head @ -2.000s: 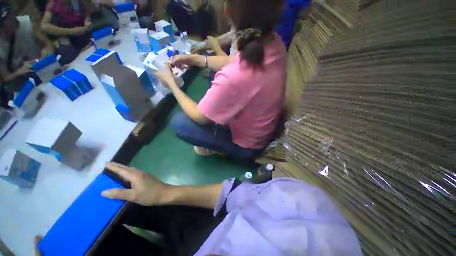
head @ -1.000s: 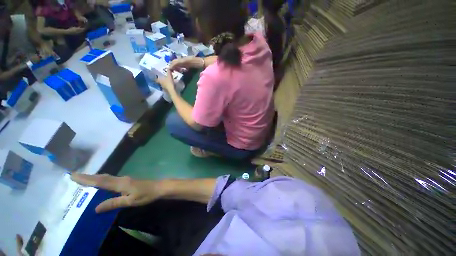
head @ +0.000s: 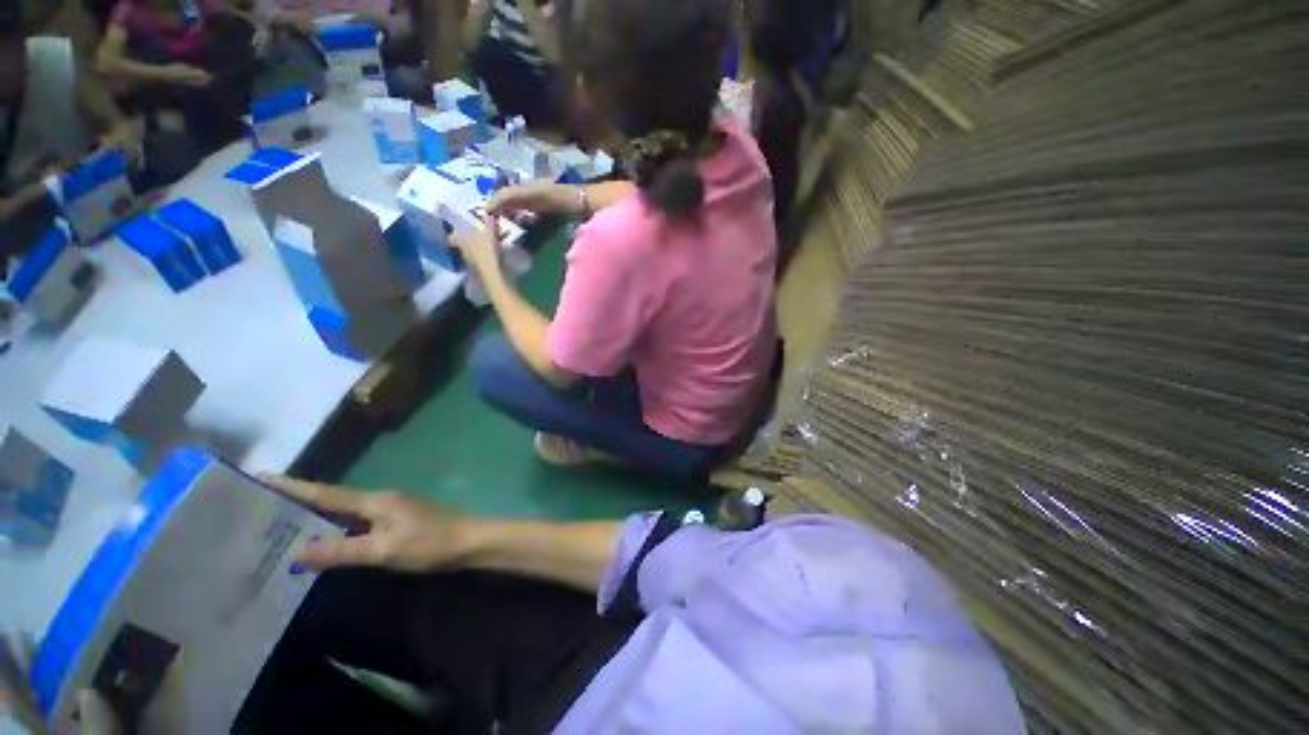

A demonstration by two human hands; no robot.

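A blue-and-white carton [head: 208, 582] is tilted over the near table edge and my lap, at the lower left. Its pale face with small print and a dark square is towards me, and a bright blue face runs along its upper left side. My right hand [head: 376, 531] grips its right end, thumb on the pale face and fingers over the far edge. My left hand [head: 122, 707] is at its lower left corner, blurred and cut off by the picture's bottom edge, fingers beside the dark square.
The white table [head: 280, 417] bears an open carton [head: 345, 266], a pale carton [head: 122, 395] and closed blue cartons [head: 180, 241]. A person in pink [head: 668, 295] sits by it, handling a carton. Other people sit across. Brown cardboard stacks [head: 1062, 316] with plastic film rise at the right.
The carton has turned from its bright blue face to a printed white face, and now stands more tilted towards me. Both hands stay at its ends. The view has shifted slightly.
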